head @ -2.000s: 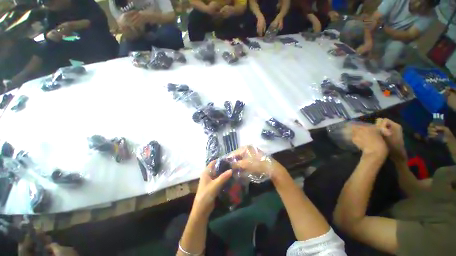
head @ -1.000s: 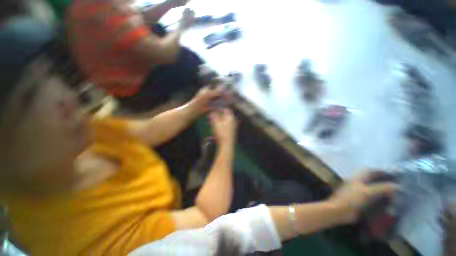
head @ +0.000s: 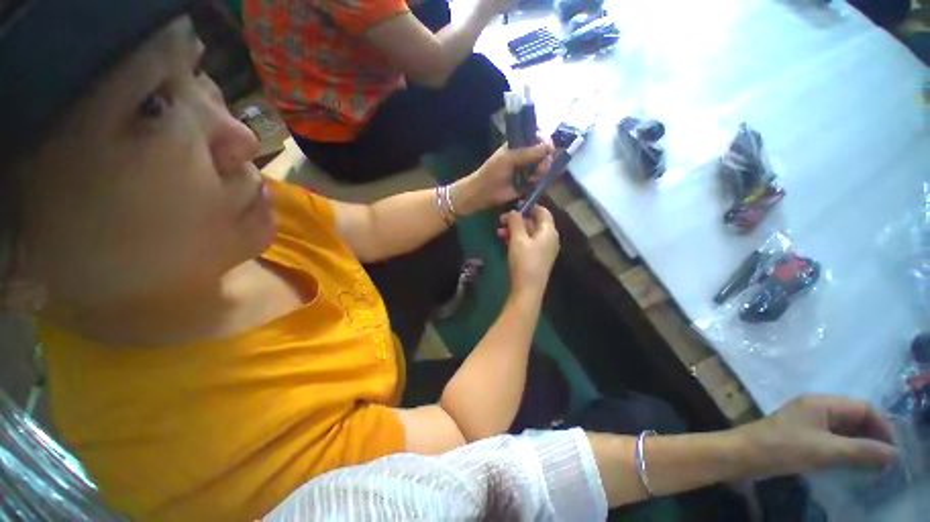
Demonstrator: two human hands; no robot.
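My left hand (head: pixel 821 436) reaches in from the bottom, past a white sleeve and a silver bracelet, to the near table edge. Its fingers are bent over clear plastic film (head: pixel 889 491) at the lower right; whether they grip it I cannot tell. Dark parts with red (head: pixel 914 393) lie beyond the fingertips, cut off by the right edge. A clear bag with black and red parts (head: pixel 783 283) lies flat on the white sheeting, above my hand. My right hand is out of the picture.
A neighbour in a yellow top (head: pixel 245 377) sits close on the left, holding slim black sticks (head: pixel 521 133). Another person in orange (head: pixel 331 61) sits beyond. More bagged parts (head: pixel 747 175) lie on the sheeting (head: pixel 693 61). The rough wooden edge (head: pixel 653 296) runs diagonally.
The view has swung left to the neighbour. My right hand has left the picture. The dark and red item at my left hand no longer shows in its grasp. The neighbour's hands now show sticks.
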